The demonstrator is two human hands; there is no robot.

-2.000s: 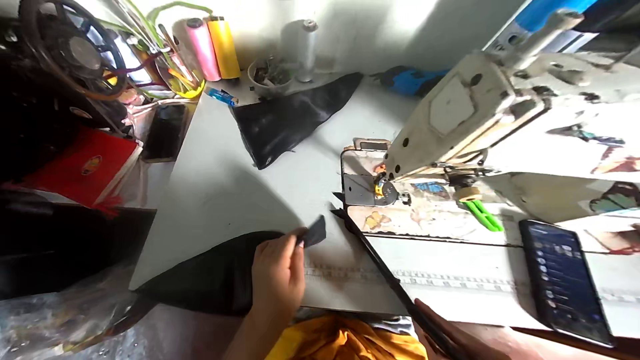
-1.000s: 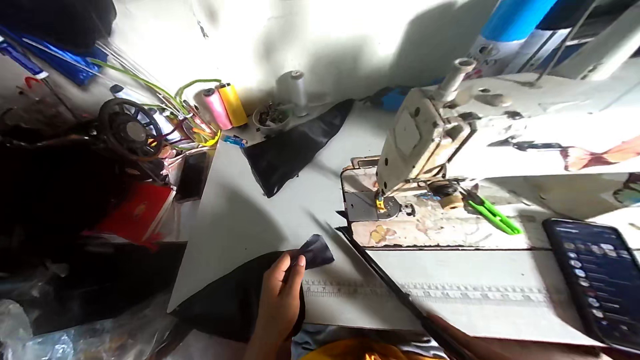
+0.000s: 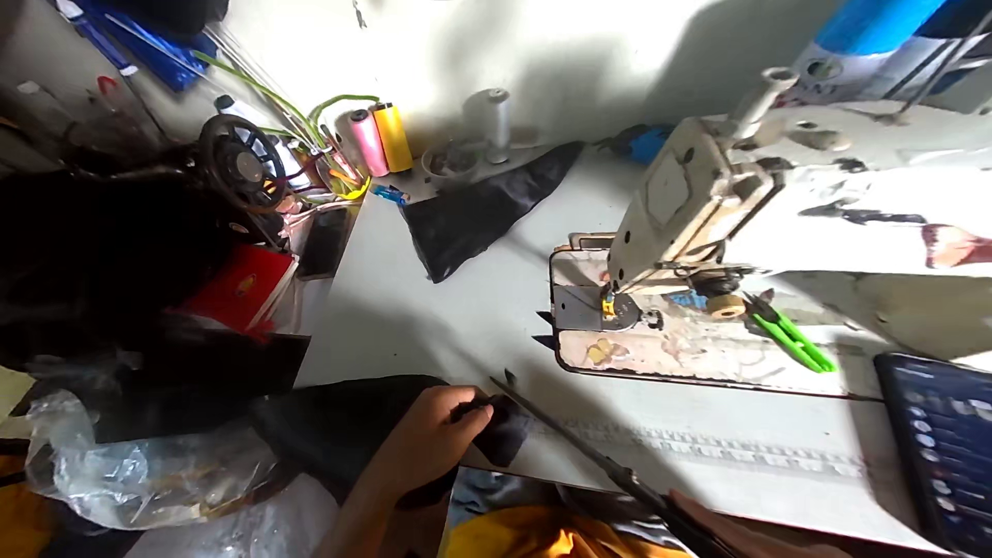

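Note:
My left hand [image 3: 434,434], at the lower middle, pinches a small dark fabric piece [image 3: 505,430] between thumb and fingers, above a larger black fabric piece [image 3: 349,418]. From the lower right, my right hand [image 3: 721,527] holds long dark scissors [image 3: 612,469]; the blades point up and left toward the small piece, and part of the hand is out of view. Another black fabric piece [image 3: 480,209] lies at the back of the white table [image 3: 372,310]. A sewing machine [image 3: 666,201] stands at the right, its needle area over the bed.
Green-handled thread snips [image 3: 798,341] lie on the machine bed. A smartphone [image 3: 930,442] is at the right edge, near a ruler [image 3: 697,446] along the table front. Thread spools [image 3: 393,138] stand at the back. A red book [image 3: 240,287] and clear plastic [image 3: 155,473] are at left.
The scissors' tips have moved away from the machine bed, toward the front and the small fabric piece. My left hand still holds that piece. The view has shifted somewhat.

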